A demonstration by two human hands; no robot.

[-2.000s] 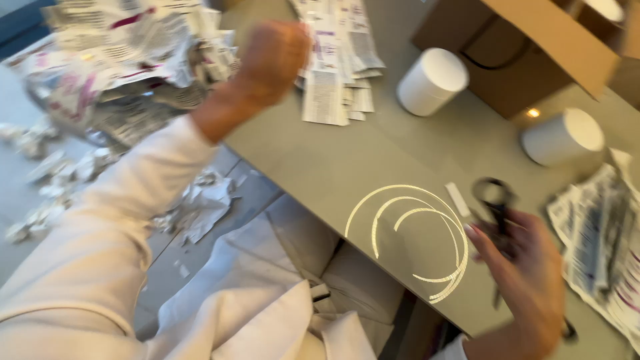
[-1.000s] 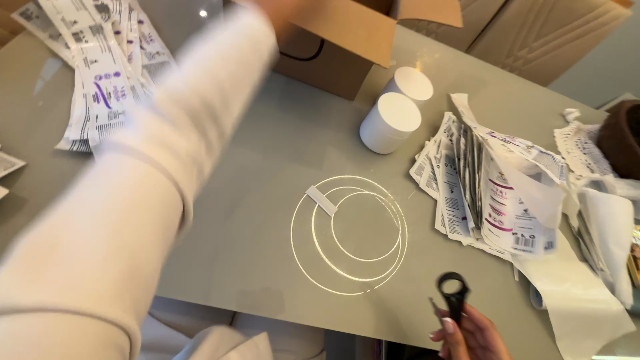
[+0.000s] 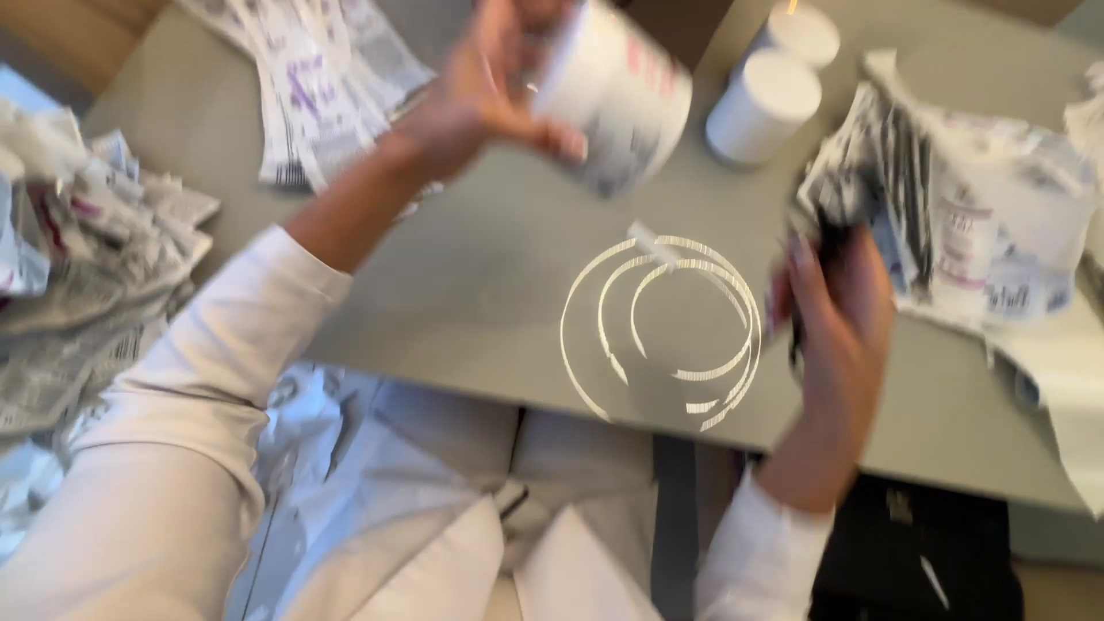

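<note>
My left hand [image 3: 483, 103] holds a white cylindrical container with printed writing [image 3: 617, 99], tilted above the table at the top centre; the hand is blurred. On the right, my right hand [image 3: 837, 302] grips black-handled scissors [image 3: 835, 224], whose blades are blurred and partly hidden. Between the hands, bright rings of light [image 3: 604, 332], apparently a lamp's reflection, show on the grey tabletop [image 3: 466, 285]. Two plain white cylinders [image 3: 763, 108] stand together beyond my right hand.
Printed wrappers [image 3: 302, 86] lie at the upper left. A heap of crumpled printed packaging [image 3: 103, 233] is at the left edge. More opened packaging [image 3: 975, 207] lies at the right. White scraps [image 3: 302, 423] are below the table edge, beside my lap.
The printed white container now shows in my left hand, which was reaching out of view at the top one second ago. My right hand keeps the scissors. The view has shifted.
</note>
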